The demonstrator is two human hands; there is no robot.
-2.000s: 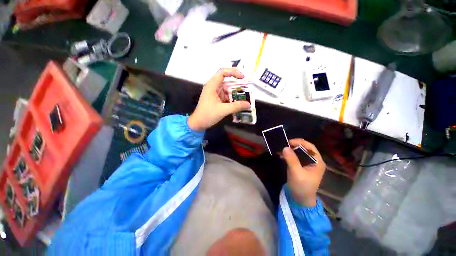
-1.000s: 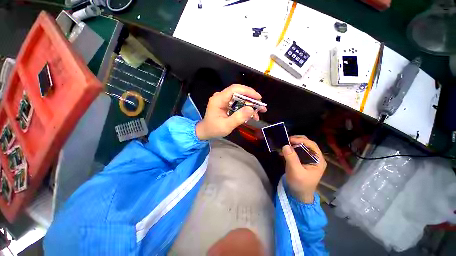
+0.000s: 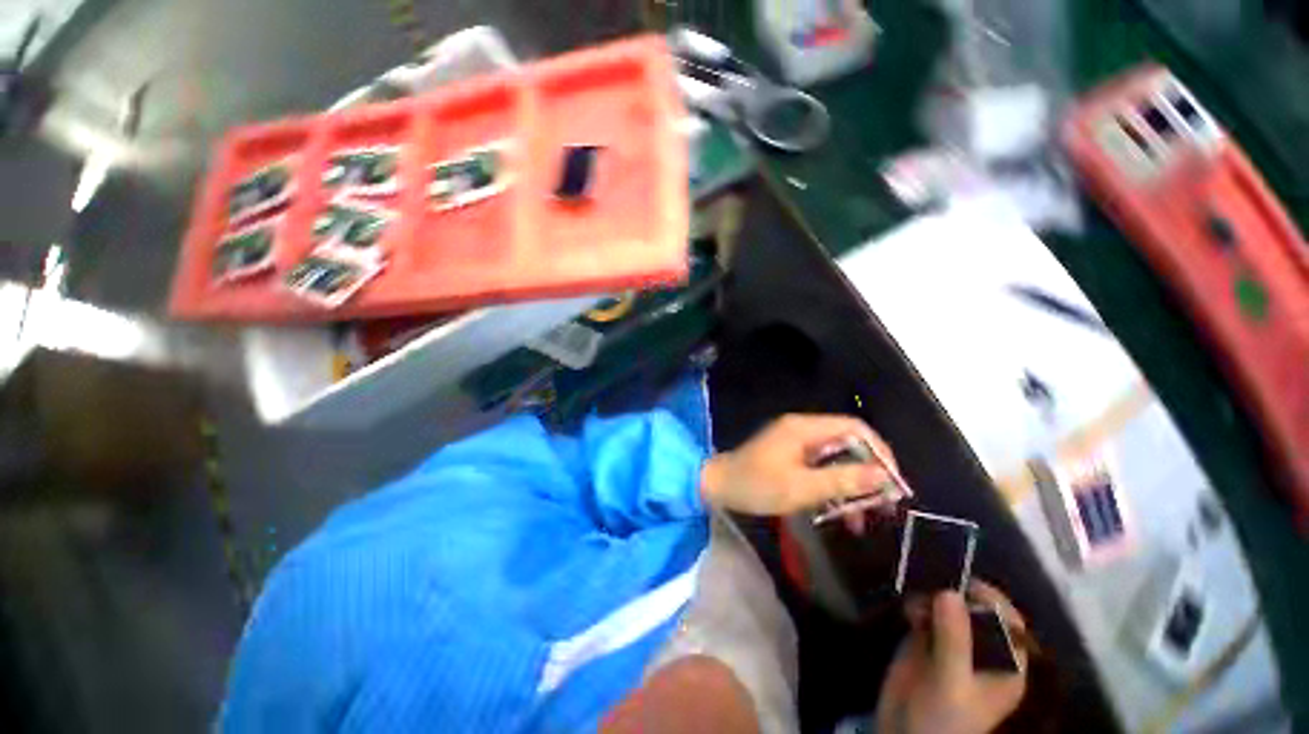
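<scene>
My left hand [image 3: 798, 468] holds a small white-edged circuit board assembly [image 3: 866, 488] between thumb and fingers, over my lap beside the bench. My right hand [image 3: 959, 663], lower right, holds a dark display module [image 3: 937, 556] with a white edge upright between thumb and finger. A second dark display [image 3: 993, 640] sits in the same hand's palm side. The display is close to the board but a gap shows between them. The picture is blurred, so fine parts cannot be told.
A red parts tray [image 3: 617, 244] at upper left holds several circuit boards and one dark display, above a white bin [image 3: 431, 376]. White housings [image 3: 1087, 509] lie on the white work sheet [image 3: 991, 308]. Another red tray [image 3: 1220, 273] stands at right. A grey-white ring [image 3: 788, 119] lies near the bench corner.
The view has swung left, so the red tray now shows whole and the bench sits at right. Both hands still hold their parts, and the left hand's board has tilted.
</scene>
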